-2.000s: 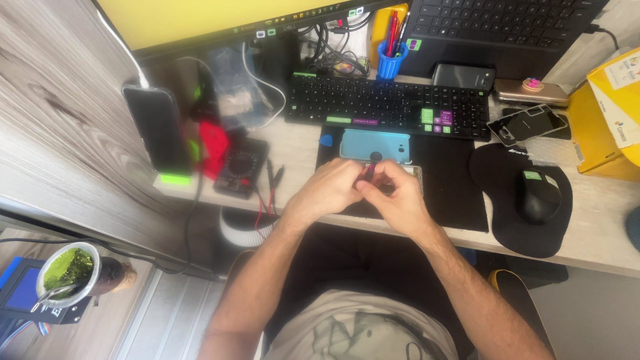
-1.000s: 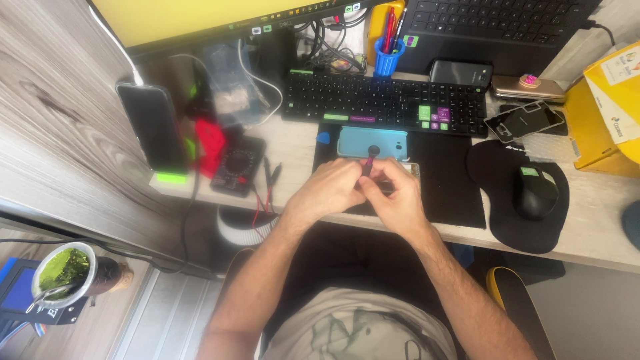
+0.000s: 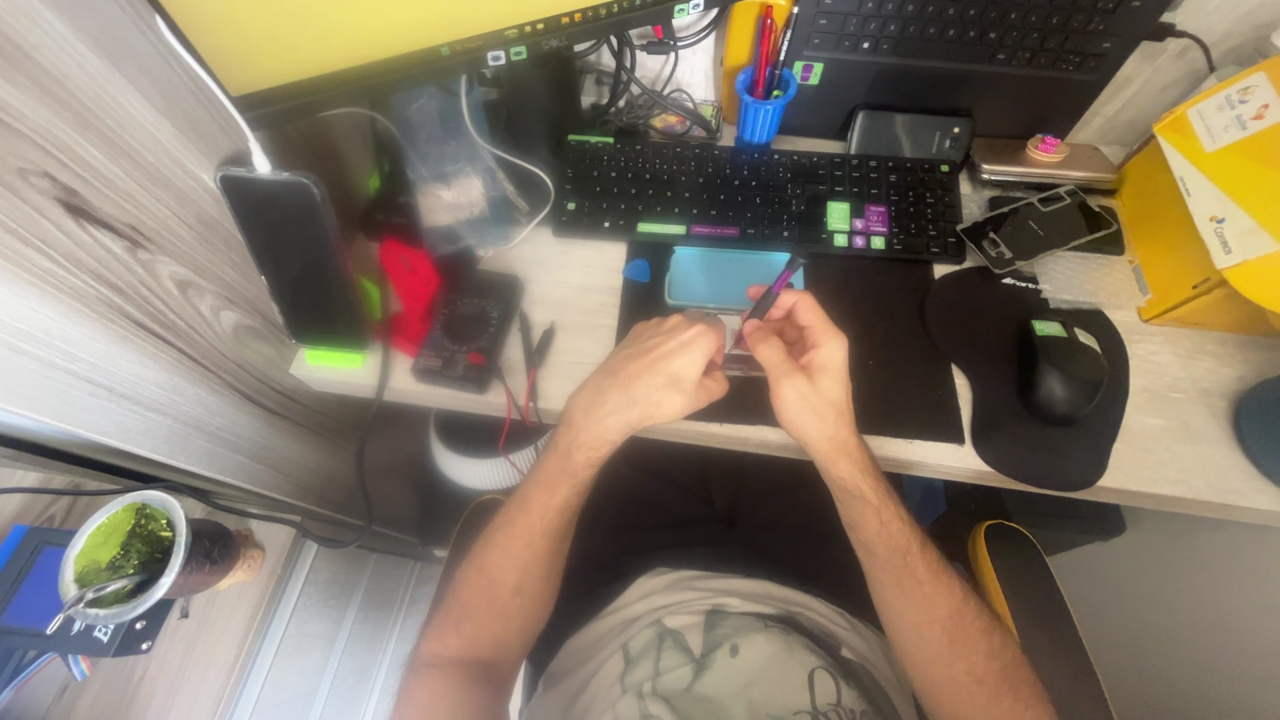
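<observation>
My right hand (image 3: 805,365) holds a slim purple-and-black tool (image 3: 773,288), probably a small screwdriver, tilted with its lower tip pointing down toward my left hand. My left hand (image 3: 660,375) rests with curled fingers at the left side of a small flat pale object (image 3: 742,360) on the black mat (image 3: 880,370); whether it grips that object is hidden. Just beyond my hands lies a light blue phone case (image 3: 720,277), partly behind the tool. A blue plastic pick (image 3: 636,270) lies at the mat's upper left.
A black keyboard (image 3: 700,190) borders the mat. To the left are a multimeter (image 3: 466,330) with probes and an upright phone (image 3: 295,260) on a cable. On the right, a mouse (image 3: 1062,370) sits on its pad beside phone parts (image 3: 1038,228) and a yellow box (image 3: 1210,200).
The purple tool stood nearly upright between both hands; now it slants to the upper right in my right hand. My hands have moved apart, uncovering part of the pale object.
</observation>
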